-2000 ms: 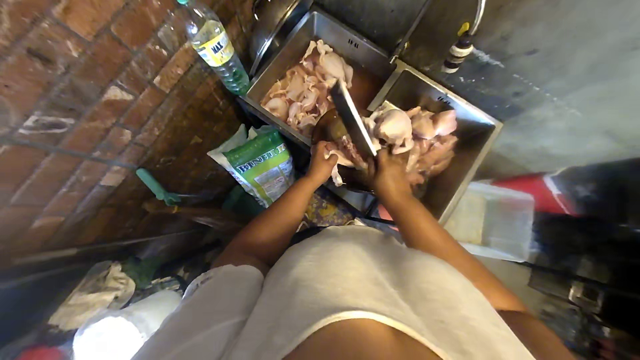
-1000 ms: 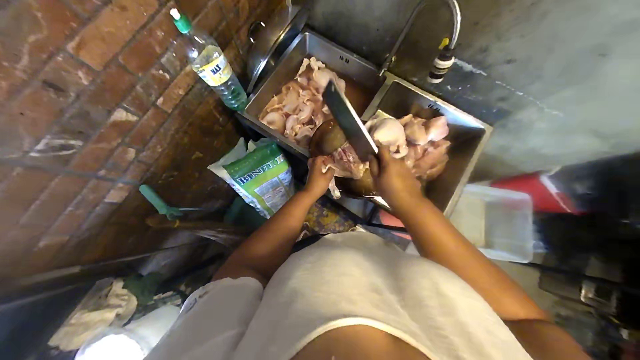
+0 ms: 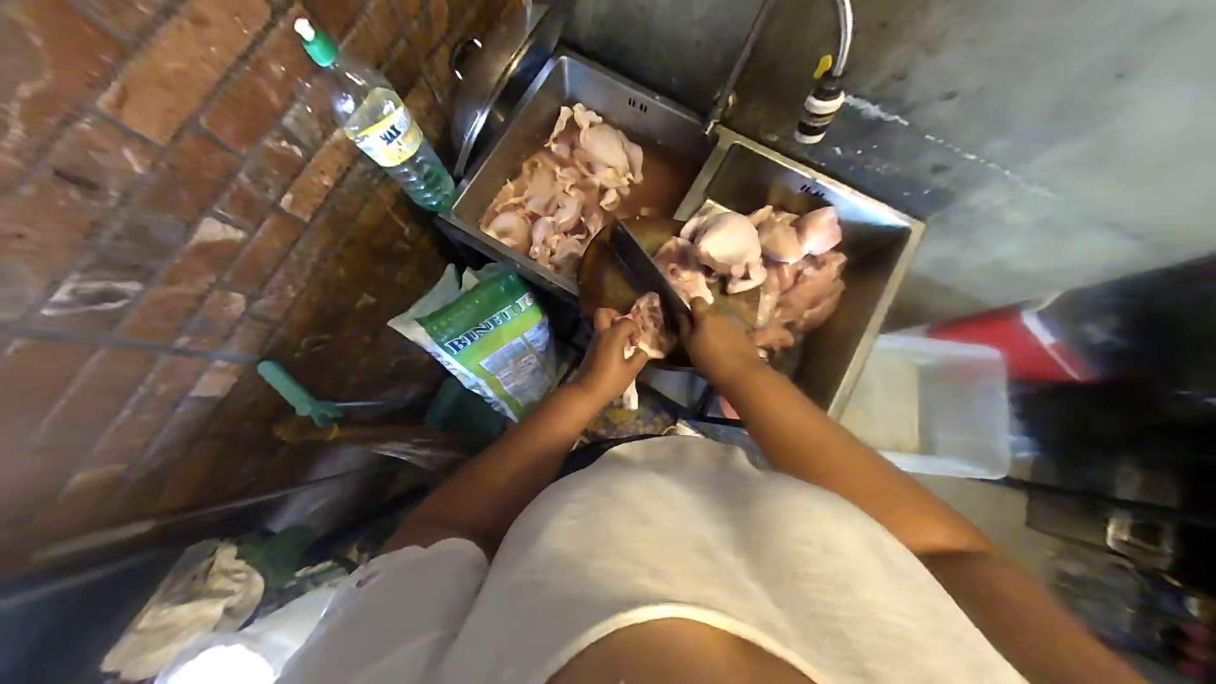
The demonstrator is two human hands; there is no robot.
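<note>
My left hand (image 3: 613,356) grips a piece of raw chicken (image 3: 650,325) over a round wooden chopping board (image 3: 604,275). In my right hand (image 3: 719,342) is a cleaver (image 3: 650,270), its broad dark blade pointing up and left across the board, beside the held piece. More raw chicken (image 3: 724,242) lies right of the blade, at the right sink basin (image 3: 860,313). Cut chicken pieces (image 3: 560,195) are heaped in the left basin (image 3: 655,119). The cleaver's handle is mostly hidden by my right hand.
A plastic bottle (image 3: 389,133) and a metal lid (image 3: 494,81) stand left of the sink. A green and white bag (image 3: 499,332) is near my left forearm. A faucet (image 3: 821,104) hangs above the sink; a clear plastic tub (image 3: 959,408) sits at the right.
The cleaver blade has come down lower over the board, and my right hand is lower too. The piece in my left hand now lies left of the blade.
</note>
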